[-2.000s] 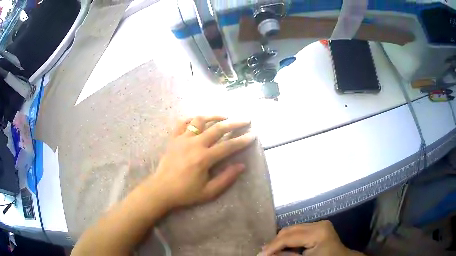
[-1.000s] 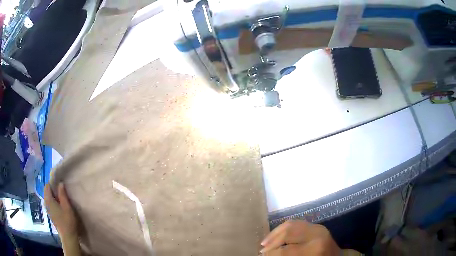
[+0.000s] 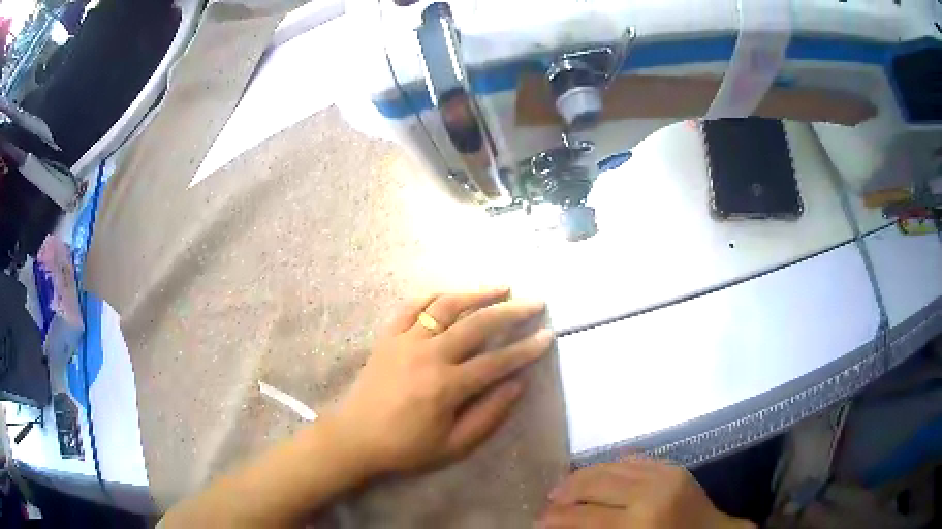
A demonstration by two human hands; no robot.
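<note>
A large beige-brown speckled garment panel (image 3: 258, 248) lies over the left and middle of the table. A narrow white strip (image 3: 287, 401) shows on it, partly covered by my left forearm. My left hand (image 3: 449, 377), with a ring, lies flat on the panel near its right edge, fingers spread a little and pointing right. My right hand (image 3: 630, 498) is at the bottom, at the panel's lower right corner by the table's front edge. Its fingers are bent and their tips are blurred against the cloth, so a grip cannot be made out.
The sewing machine head (image 3: 640, 78) stands at the back, its needle area (image 3: 553, 191) under glaring light. A smartphone (image 3: 753, 167) lies on the machine bed. A ruler (image 3: 723, 434) runs along the front edge. A cord (image 3: 862, 258) crosses at right. A purple-white pack (image 3: 57, 289) is at left.
My left hand has moved from the panel's left edge onto its right part, covering much of the white strip. The raised left side of the cloth lies flatter. My right hand stays near the lower corner.
</note>
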